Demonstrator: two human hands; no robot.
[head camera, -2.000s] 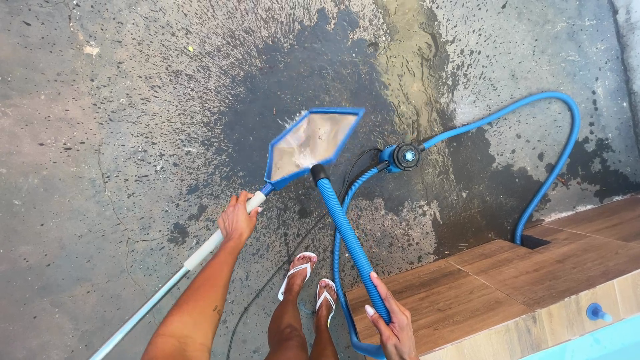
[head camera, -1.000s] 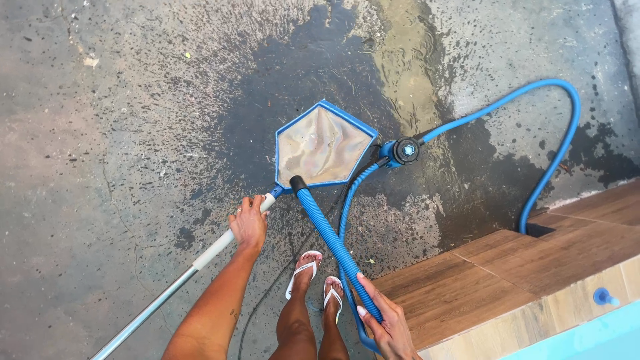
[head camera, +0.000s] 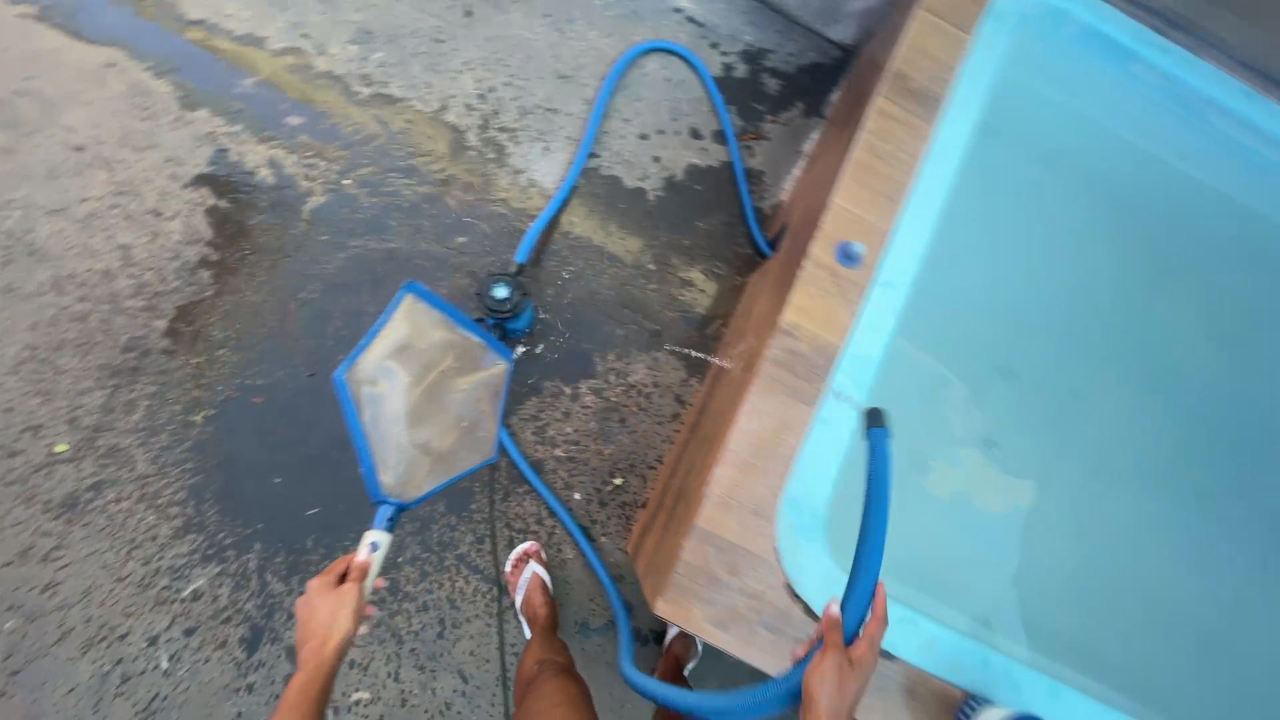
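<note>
My left hand (head camera: 333, 607) grips the white pole end of a pool skimmer net (head camera: 430, 395), whose blue five-sided frame is raised over the wet concrete. In my right hand (head camera: 842, 655) is a blue ribbed hose (head camera: 870, 530); its black end (head camera: 876, 418) points up over the corner of the pool. The hose curves down from my hand past my feet toward a blue and black pump (head camera: 507, 300) on the ground, partly behind the net's edge.
The light blue pool (head camera: 1100, 400) fills the right side, bordered by a wood-look tiled ledge (head camera: 735, 490). A second hose length (head camera: 590, 130) loops from the pump to the pool's outer wall. A blue round fitting (head camera: 850, 254) is on the ledge. My feet wear white flip-flops.
The view has swung right toward the pool. My right hand has carried the hose end away from the net and over the pool. The net has moved apart from the hose end, still in my left hand.
</note>
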